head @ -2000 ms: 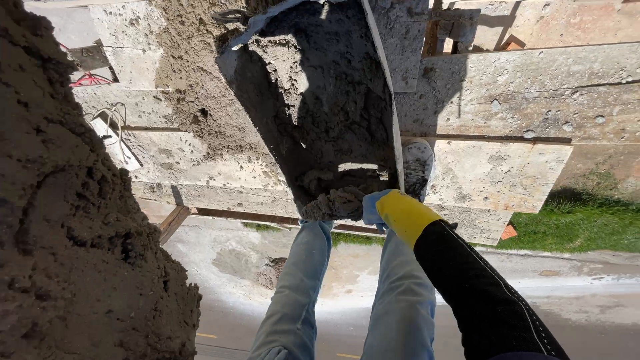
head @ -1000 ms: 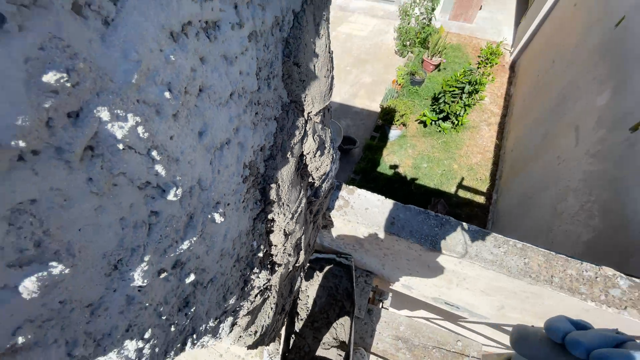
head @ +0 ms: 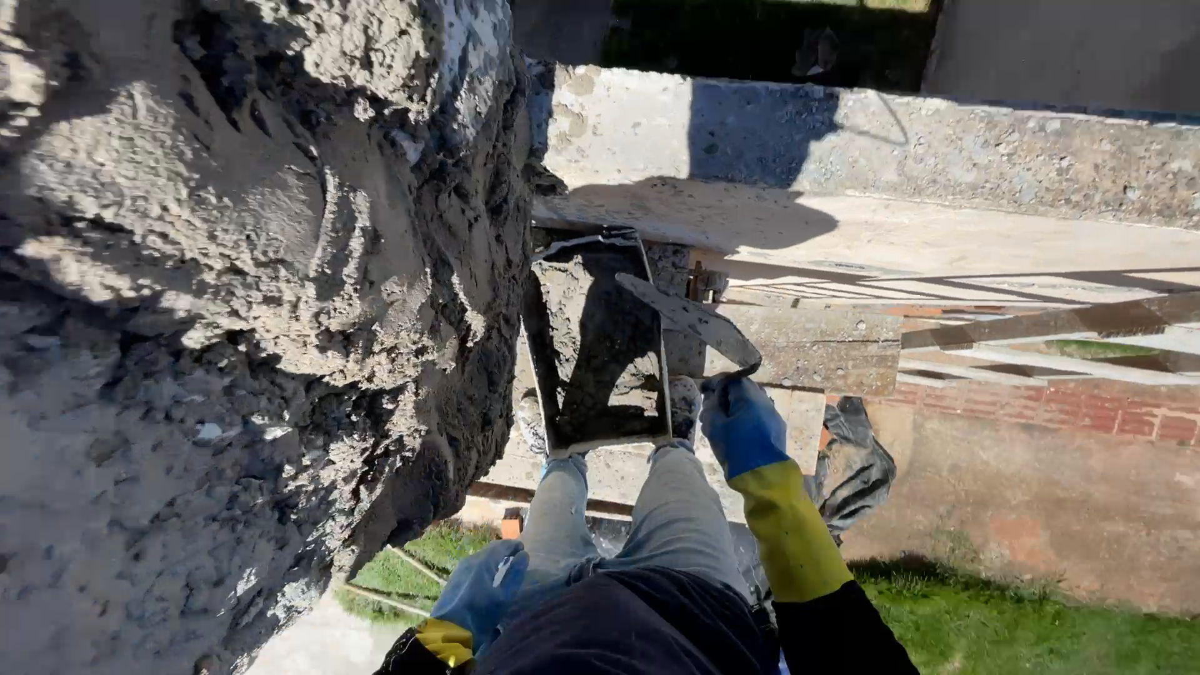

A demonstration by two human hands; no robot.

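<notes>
My right hand point(head: 745, 422), in a blue and yellow rubber glove, grips a mortar-smeared trowel point(head: 698, 321). The trowel's blade reaches up and left, over the right edge of a rectangular mortar trough point(head: 667, 394). Wet grey mortar point(head: 600, 347) lies in the trough, partly in shadow. My left hand point(head: 483, 591), gloved the same way, hangs beside my left thigh, near the lower end of the wall; its fingers are not clear enough to show whether they are apart. Rough grey mortar covers the wall point(head: 281, 281) at the left.
I stand on scaffold planks point(head: 806, 347) high above grass point(head: 975, 619). A concrete ledge point(head: 937, 141) runs across beyond the trough. A dark crumpled plastic sheet point(head: 853, 469) lies right of my right hand. Metal bars or slats cross at the right.
The view has swung from the wall and garden back down to the trough. My right hand, at the trough's near end two seconds ago, is now right of it, with the trowel in plain sight.
</notes>
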